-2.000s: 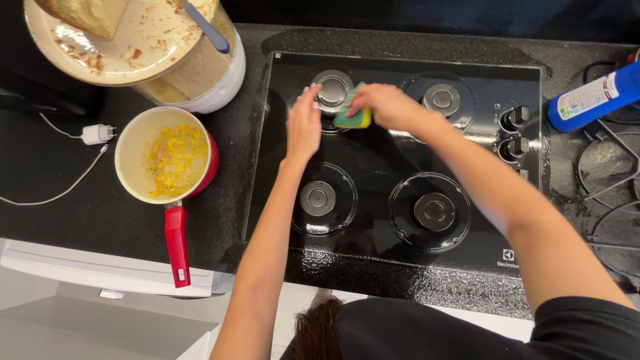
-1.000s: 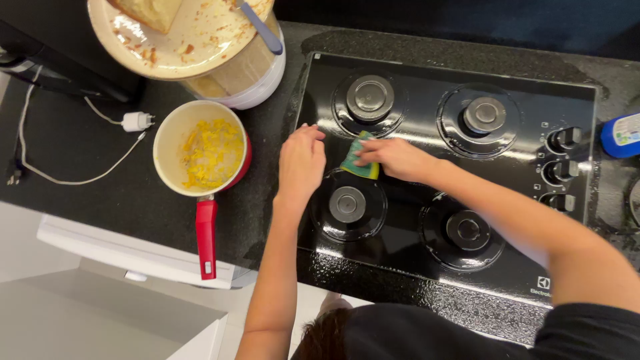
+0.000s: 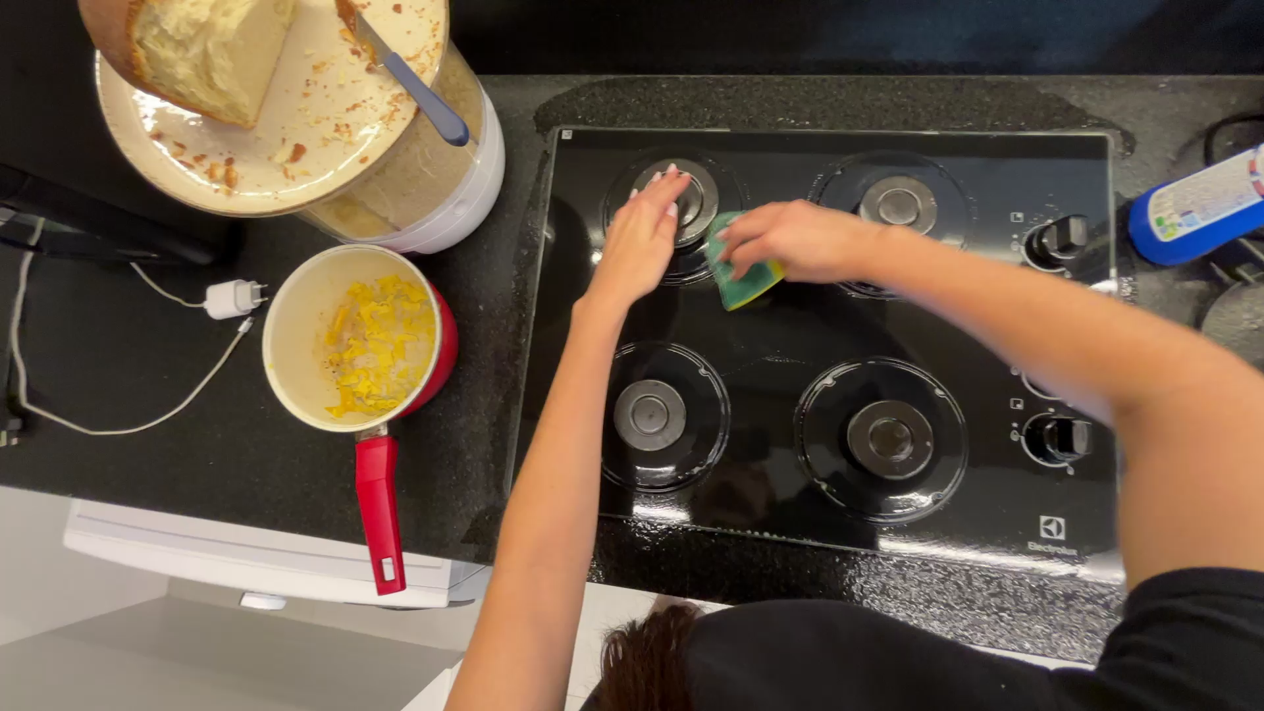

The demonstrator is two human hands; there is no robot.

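Note:
My right hand holds a green and yellow scouring sponge against the black glass gas cooktop, just right of the upper-left burner. My left hand rests over that burner's round cap, fingers extended and partly covering it, with nothing seen in its grasp. The upper-right burner cap lies beyond my right wrist. Nearer my body are the lower-left burner cap and the lower-right one. Wet streaks shine on the glass, and my right forearm hides part of the control knobs.
Left of the cooktop stands a red saucepan with yellow bits inside. Behind it, a plate bearing bread and a blue-handled knife sits on a container. A white charger lies farther left. A blue bottle is at the right.
The sponge, in my right hand, was by the near side of the upper-left burner a second ago and is now at its right side. My left hand has moved onto the burner cap.

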